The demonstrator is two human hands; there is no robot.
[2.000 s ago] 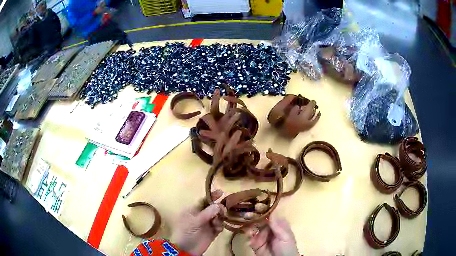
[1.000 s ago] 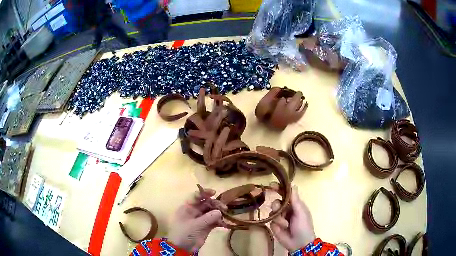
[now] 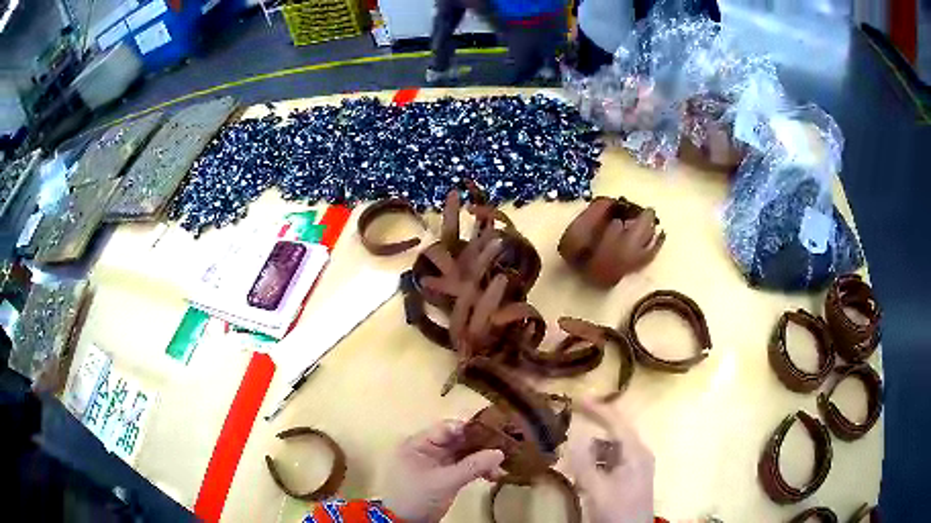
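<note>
My left hand (image 3: 446,468) is at the bottom centre, its fingers closed on a brown belt strap (image 3: 518,421). My right hand (image 3: 616,462) is just right of that strap, blurred, with its fingers bent; whether it grips the strap cannot be told. The strap is curled and blurred, in front of the tangled strap pile (image 3: 490,296). A loose curved strap (image 3: 536,501) lies below the hands, partly cut off. An open curved strap (image 3: 306,463) lies to the left.
A strap coil (image 3: 669,330) lies right of the pile, an upright strap bundle (image 3: 609,241) behind. Several nested coils (image 3: 795,457) stand at the right edge. Small metal fittings (image 3: 408,148) and clear plastic bags (image 3: 781,204) lie at the back. A phone (image 3: 277,274) lies left. A person (image 3: 500,36) is beyond.
The large open ring between my hands is now a smaller, blurred curl. My right hand has turned and moved slightly right. The person beyond the table appears farther right.
</note>
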